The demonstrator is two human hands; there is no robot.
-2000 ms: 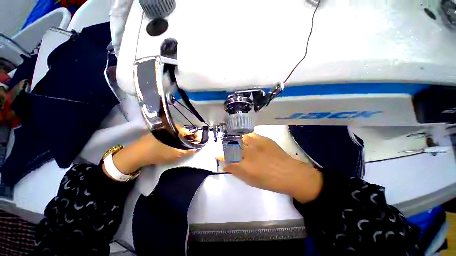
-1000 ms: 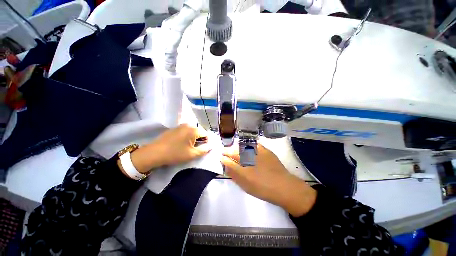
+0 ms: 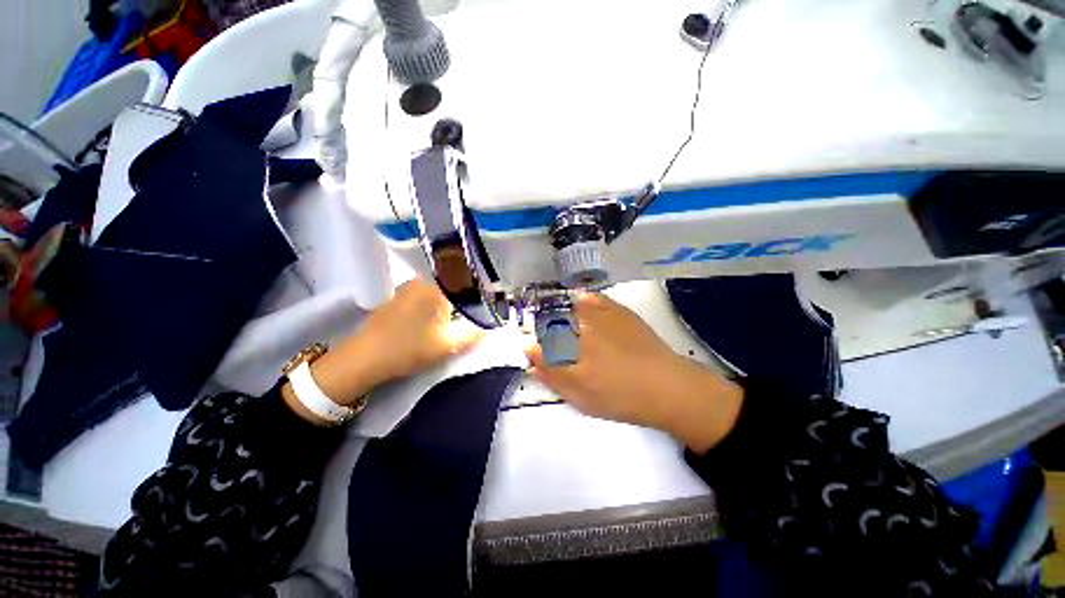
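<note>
A navy cut piece (image 3: 426, 485) hangs from the needle area over the table's front edge, its top end against a light grey cut piece (image 3: 403, 391). My left hand (image 3: 409, 333) lies on the pale piece just left of the needle, fingertips partly hidden by the shiny lever guard (image 3: 450, 240). My right hand (image 3: 631, 362) lies right of the presser foot (image 3: 522, 310), its fingertips by the fabric edge, partly behind the small grey block (image 3: 561, 339). Whether the right fingers pinch the fabric is hidden.
The white sewing machine head (image 3: 561, 105) spans the top. A navy bundle (image 3: 175, 257) lies at left, with a white plastic bin (image 3: 239, 53) behind. Navy pieces (image 3: 753, 327) lie under the arm at right. A measuring tape (image 3: 596, 537) runs along the table's front edge.
The camera view has shifted, moving the machine in the picture. Both hands stay beside the needle. The navy piece's top end sits slightly nearer the needle.
</note>
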